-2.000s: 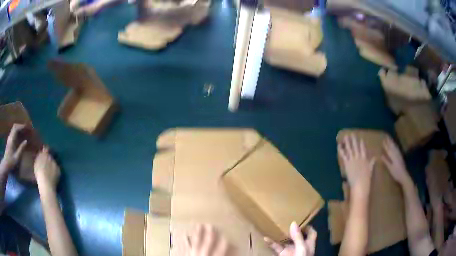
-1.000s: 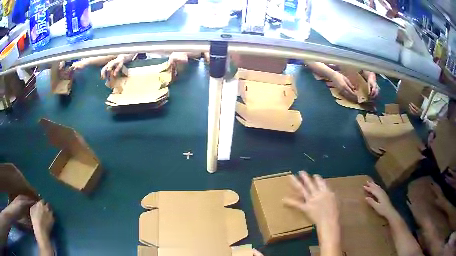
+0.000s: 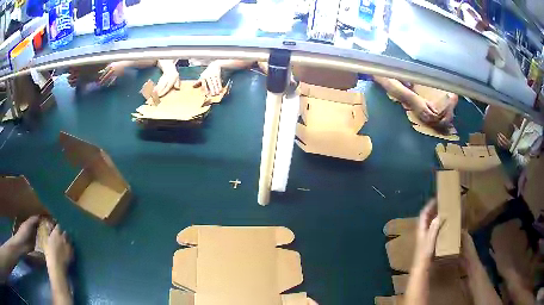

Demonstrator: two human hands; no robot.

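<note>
A flat die-cut box blank (image 3: 237, 265) lies on the dark green table in front of me, its rounded far flaps spread and its near part cut off by the bottom edge. A small skin-coloured sliver, seemingly my right hand (image 3: 312, 302), shows at the blank's lower right edge; its grip cannot be made out. My left hand is out of the picture. A closed box (image 3: 449, 211) is held on edge by a neighbour's two hands at the right.
An open box (image 3: 98, 193) stands at the left, near another person's hands (image 3: 46, 241). A pale post (image 3: 271, 149) rises mid-table below a shelf rail (image 3: 179, 55). Blanks lie across the table and at the right (image 3: 402, 247). Hands work at the far side.
The closed box went from my right hand to the table at my right, and the neighbour has now lifted it on edge. My left hand has left the picture.
</note>
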